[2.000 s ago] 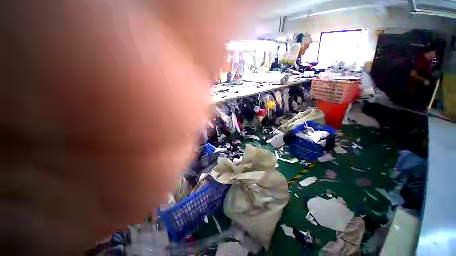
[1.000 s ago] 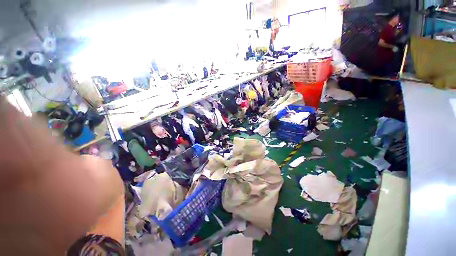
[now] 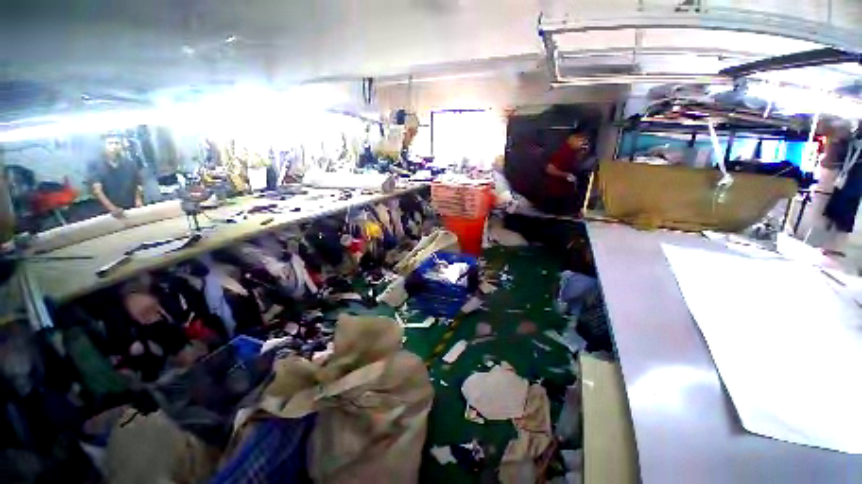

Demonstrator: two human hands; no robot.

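Neither of my hands is in the picture. Nearest in front of me, a bulging beige cloth sack (image 3: 373, 402) stands on the green floor at the lower middle. A blue plastic crate (image 3: 265, 449) is beside it, partly hidden by the sack and blurred. At the right, a long white-grey cutting table (image 3: 629, 326) runs away from me, with a large white sheet (image 3: 770, 340) lying flat on it.
Pale scraps (image 3: 494, 392) litter the floor. Farther off are a blue crate (image 3: 444, 295) and a red-orange basket stack (image 3: 463, 213). A long table (image 3: 85, 269) has dark cloth heaped below. One person (image 3: 567, 170) stands at the back, another (image 3: 118, 180) at the left.
The blurred hand that covered the left side has left the picture. The view has turned right, bringing in more of the cutting table and the white sheet.
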